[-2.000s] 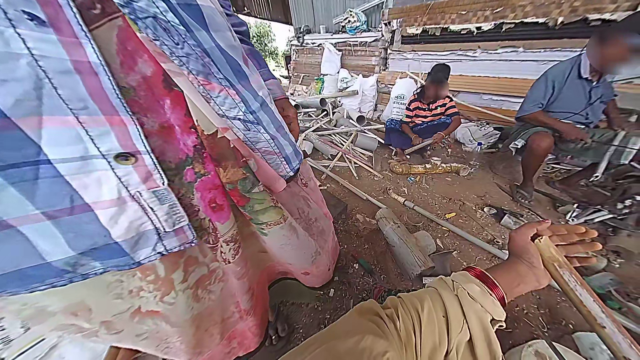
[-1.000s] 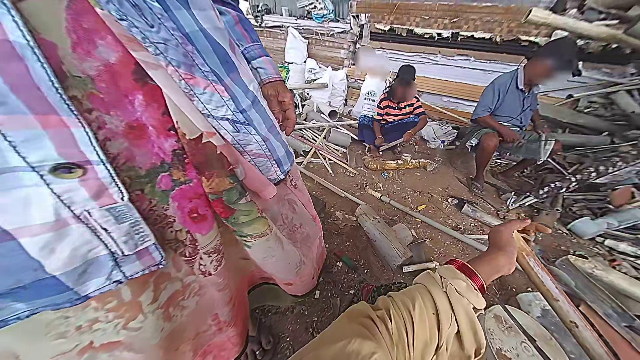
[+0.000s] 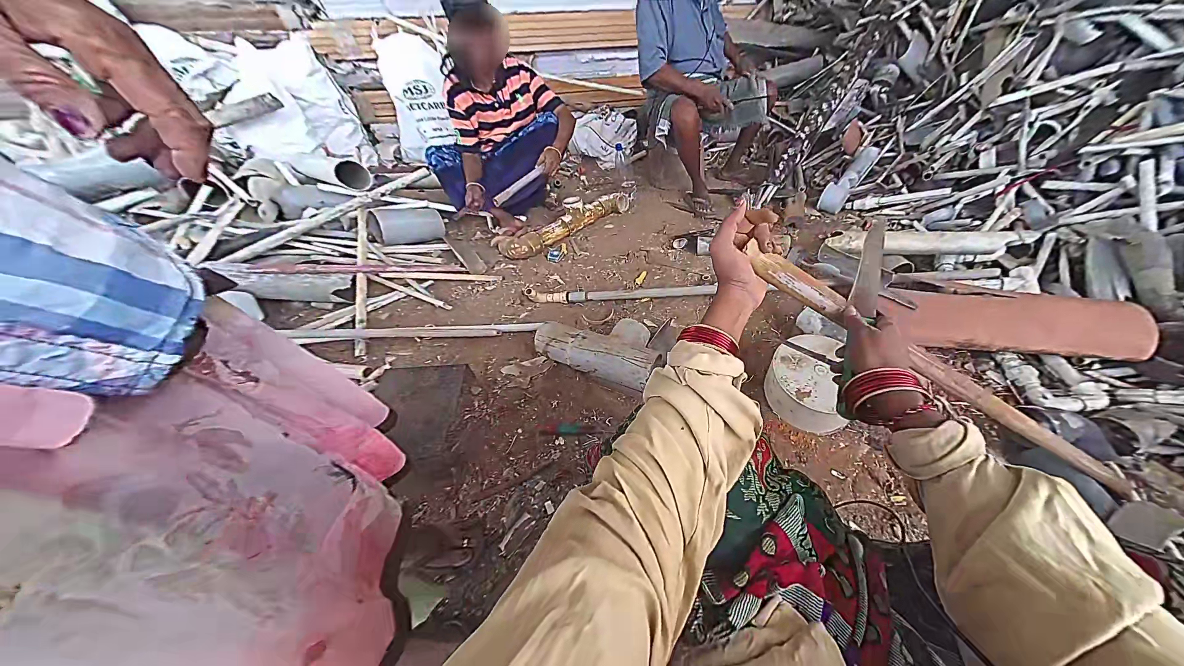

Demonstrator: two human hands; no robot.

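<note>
A long pale-brown pipe (image 3: 980, 393) slants from upper left to lower right in front of me. My left hand (image 3: 743, 264), with red bangles at the wrist, holds its upper left end with the fingers curled around it. A knife with a broad blade (image 3: 868, 273) stands upright out of the fist of my right hand (image 3: 874, 356), its blade crossing in front of the pipe. The fist is beside the middle of the pipe. Below the hands lies a round whitish cap or lid (image 3: 803, 384) on the dirt ground.
A person in flowered cloth (image 3: 213, 499) stands close at left. Two people sit ahead, one in a striped shirt (image 3: 499, 106), one in a blue shirt (image 3: 684, 42). Heaps of scrap pipes (image 3: 1036, 120) lie at right and left. A grey pipe piece (image 3: 597, 356) rests on the ground.
My right hand with the knife has come into view beside the pipe. The view has turned to the right and down. The standing person's hands now show at the upper left.
</note>
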